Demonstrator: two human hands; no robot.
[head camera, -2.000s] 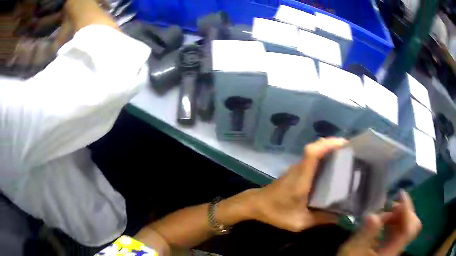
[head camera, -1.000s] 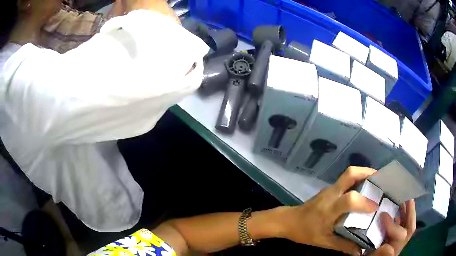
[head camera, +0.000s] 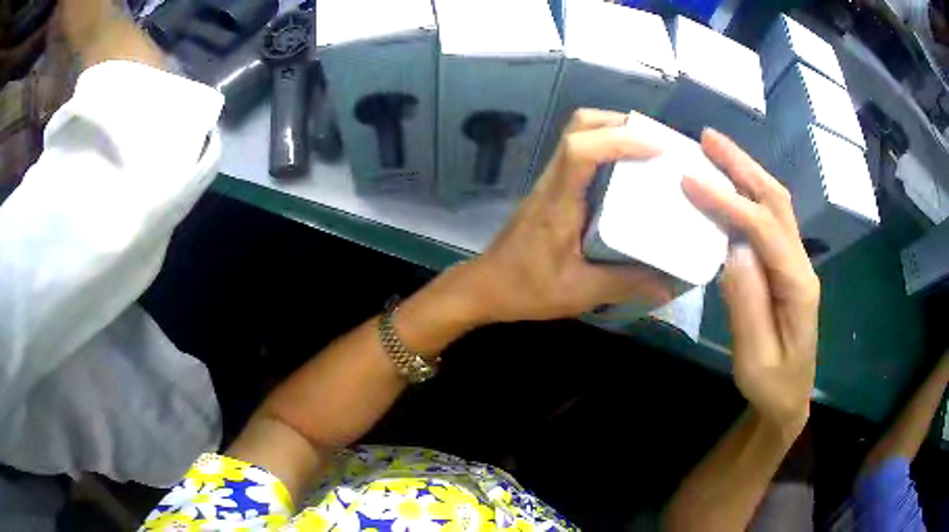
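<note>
A retail carton (head camera: 661, 197) is held above the bench's front edge, its white top flap lying nearly over the opening and facing me. My left hand (head camera: 567, 223), with a metal wristwatch, is wrapped around the carton's left side and lower edge. My right hand (head camera: 765, 260) is at the right, its fingers on or close to the white top; whether they press on it is hard to tell. The carton's front face is mostly hidden by my hands.
Upright cartons (head camera: 390, 114) with a fan picture stand in rows behind my hands; more cartons (head camera: 832, 177) stand at right. Dark grey fans (head camera: 290, 104) lie at left. A neighbour's white sleeve (head camera: 94, 187) fills the left. A blue sleeve (head camera: 890, 499) shows at lower right.
The carton's raised flap has come down over the opening. Both hands and the carton appear higher and further left in view, and my right fingers have left the inside of the opening.
</note>
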